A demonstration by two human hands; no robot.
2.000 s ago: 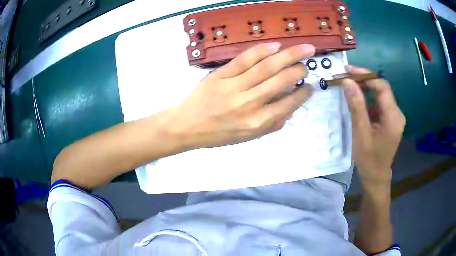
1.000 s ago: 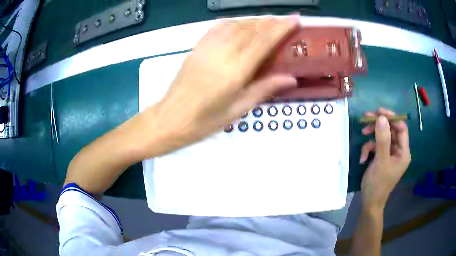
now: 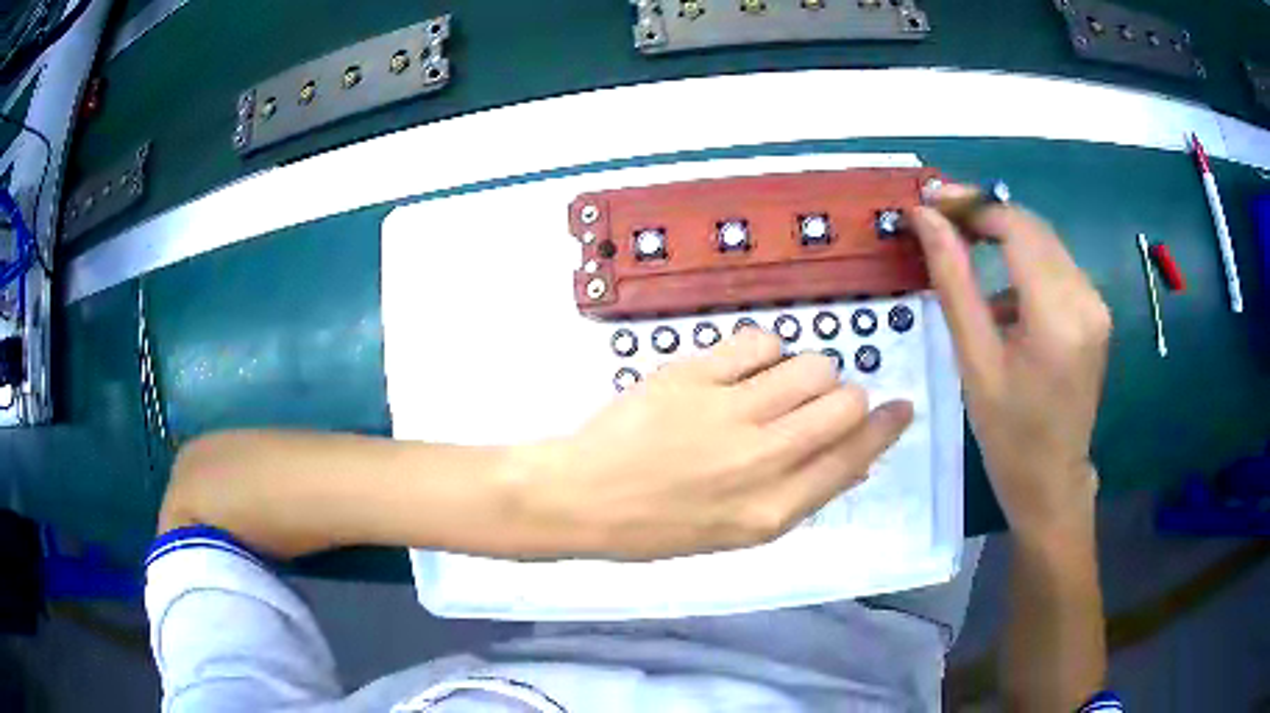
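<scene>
A red-brown fixture [image 3: 752,279] lies across the upper part of the white blister tray [image 3: 481,334]. Its four nests show pale centres. Rows of small dark-ringed round components [image 3: 666,337] sit in the tray just below it. My left hand [image 3: 738,446] lies flat over the tray with fingers spread, covering part of the lower row; nothing shows in it. My right hand [image 3: 1024,300] holds a thin brownish pick-up stick [image 3: 971,206] between thumb and fingers, its tip at the fixture's rightmost nest. The tip is partly hidden by the fingers.
Grey fixtures [image 3: 348,84] stand beyond the white strip [image 3: 529,119]. A marker pen [image 3: 1219,230], a small red cap [image 3: 1167,266] and a thin pale stick [image 3: 1153,295] lie right of the tray. Tweezers [image 3: 148,365] lie left on the green bench [image 3: 265,320].
The red-brown fixture, first empty-looking, was gripped and tilted by my left hand and now lies flat. My left hand has moved down onto the tray. My right hand has moved up to the fixture.
</scene>
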